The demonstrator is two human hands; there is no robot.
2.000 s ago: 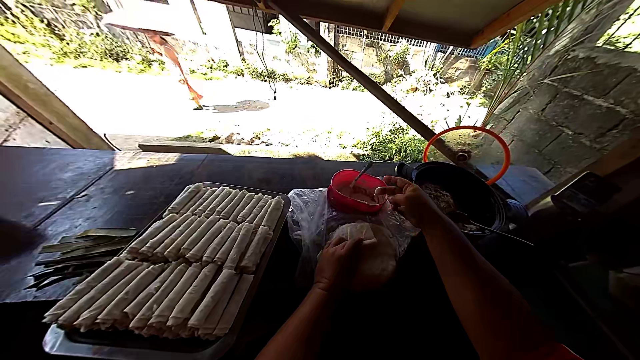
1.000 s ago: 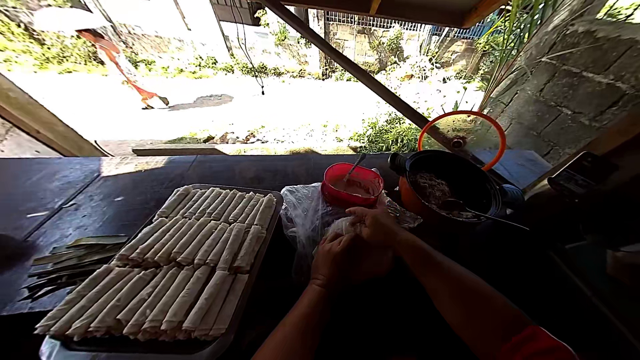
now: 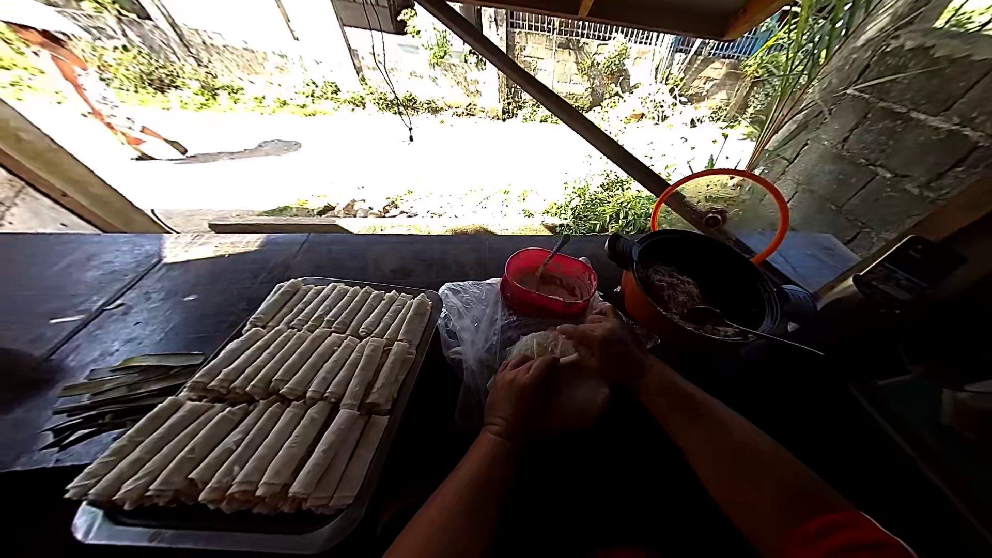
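A pale, thin round wrapper lies in front of me, a small roll forming at its far edge. My left hand rests on its left side with curled fingers on the roll. My right hand pinches the far right edge of the wrapper. Just beyond stands a red plastic bowl of pinkish paste with a spoon in it. Clear plastic bagging lies left of the bowl. To the left, a metal tray holds rows of rolled wrappers.
A dark-lined orange pot with shredded filling and a ladle stands at the right. An orange-rimmed glass lid leans behind it. Dark leaf strips lie left of the tray. A person is outside on the path.
My right hand has come down from beside the bowl's right edge to the wrapper, close to my left hand. The person outside has moved to the left.
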